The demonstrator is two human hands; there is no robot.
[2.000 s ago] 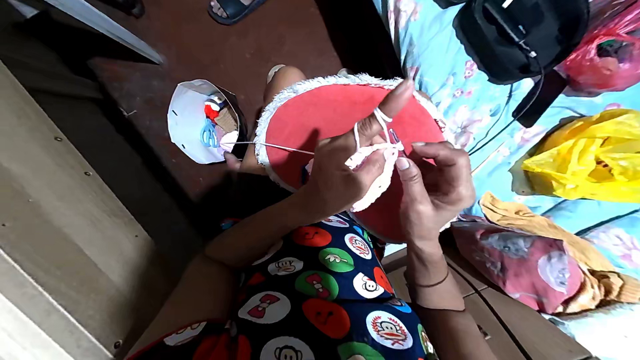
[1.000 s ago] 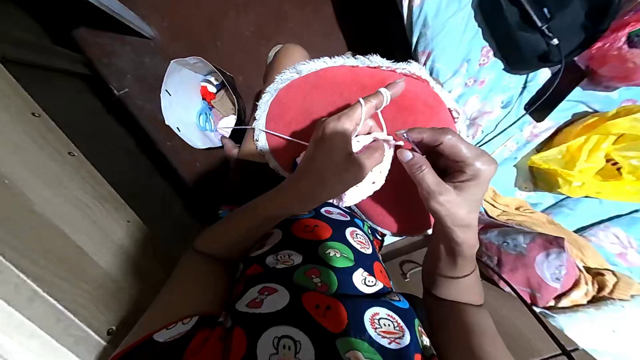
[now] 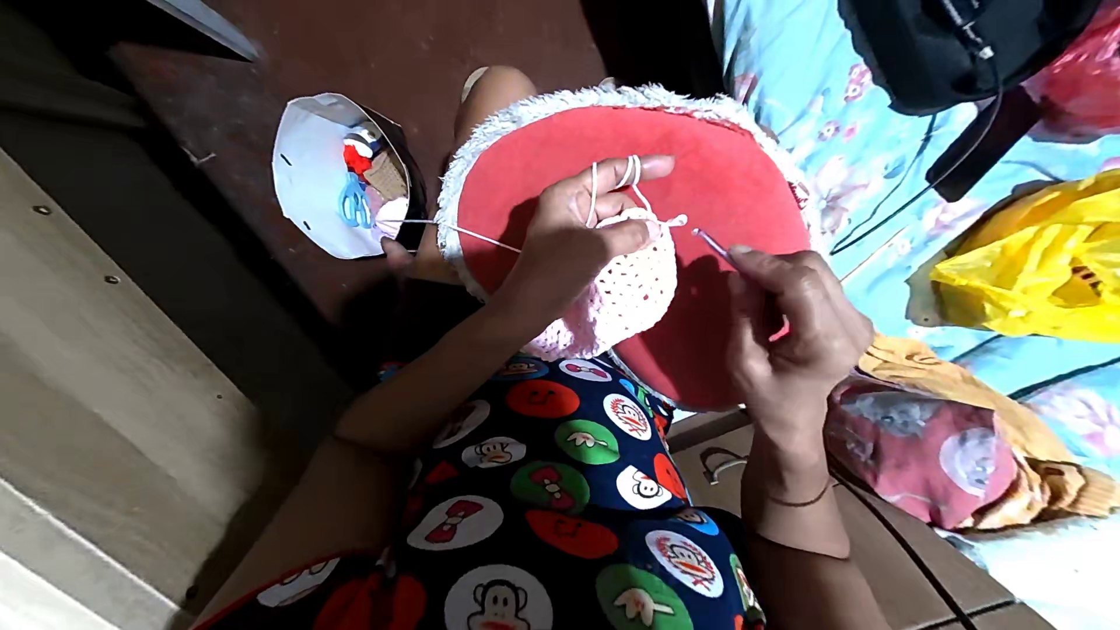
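My left hand (image 3: 573, 236) pinches the top edge of a pale pink and white crocheted piece (image 3: 634, 289), with yarn looped around its raised index finger. A small loop stands out at the piece's upper right edge. Just right of that loop, apart from it, is the tip of a slim crochet hook (image 3: 713, 246), held in my right hand (image 3: 787, 319). The yarn strand (image 3: 477, 234) runs from my left hand to a white container (image 3: 306, 175) at the left. Beneath both hands lies a red oval cushion with a fluffy white rim (image 3: 542, 157).
Inside the container are light blue scissors (image 3: 353, 203), a red item and yarn. At right, a floral bedsheet (image 3: 814, 149) bears a yellow plastic bag (image 3: 1032, 271), a black bag (image 3: 962, 52) with a cable, and a pink bundle (image 3: 927, 446). A wooden panel (image 3: 96, 367) stands at left.
My right hand has drawn the hook away from the crocheted piece, to the right and down; earlier both hands were together at its edge. More of the piece shows.
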